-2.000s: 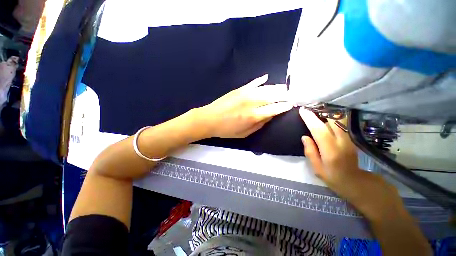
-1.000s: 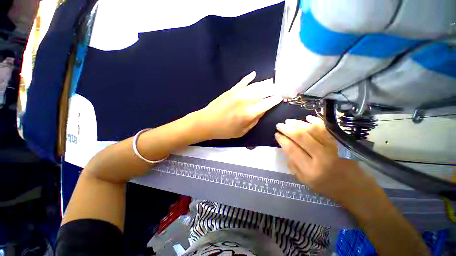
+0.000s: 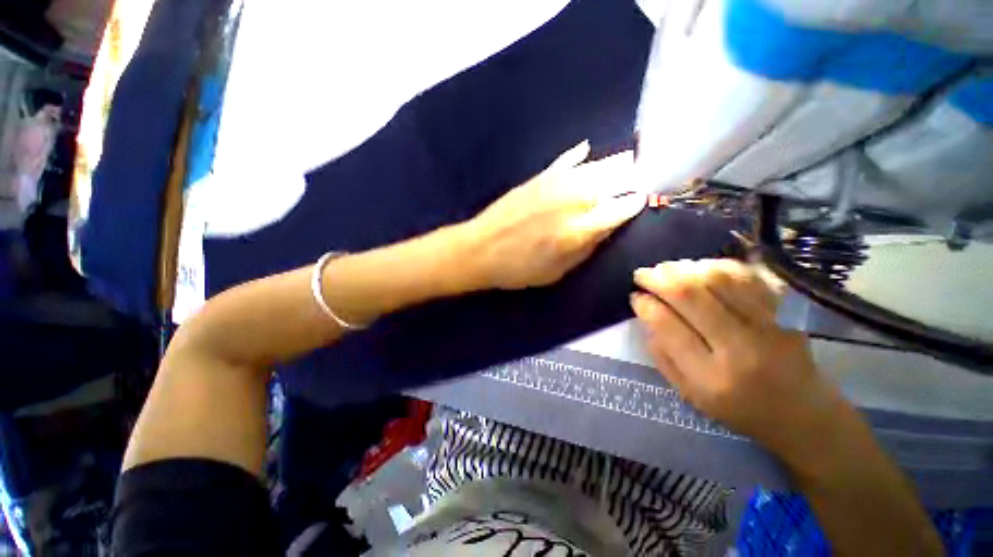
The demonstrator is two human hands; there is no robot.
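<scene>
A dark navy garment panel lies flat on the white table and slants down over its front edge at the left. My left hand lies flat on the panel, fingertips beside the red-orange presser foot area. My right hand is at the panel's right part, fingers bent together with the cloth edge at the fingertips. The white-grey sewing machine head with a blue band stands above. The needle itself is too small to make out.
A black curved bar arcs right of my right hand, near a coiled spring. The ruler-marked front edge runs below. Stacked navy pieces hang at the far left. A blue crate is lower right, below striped lap cloth.
The panel has turned, its left part swinging toward me and over the ruler edge. My right hand has drawn back from the needle area, fingers now bent. My left hand stays beside the foot.
</scene>
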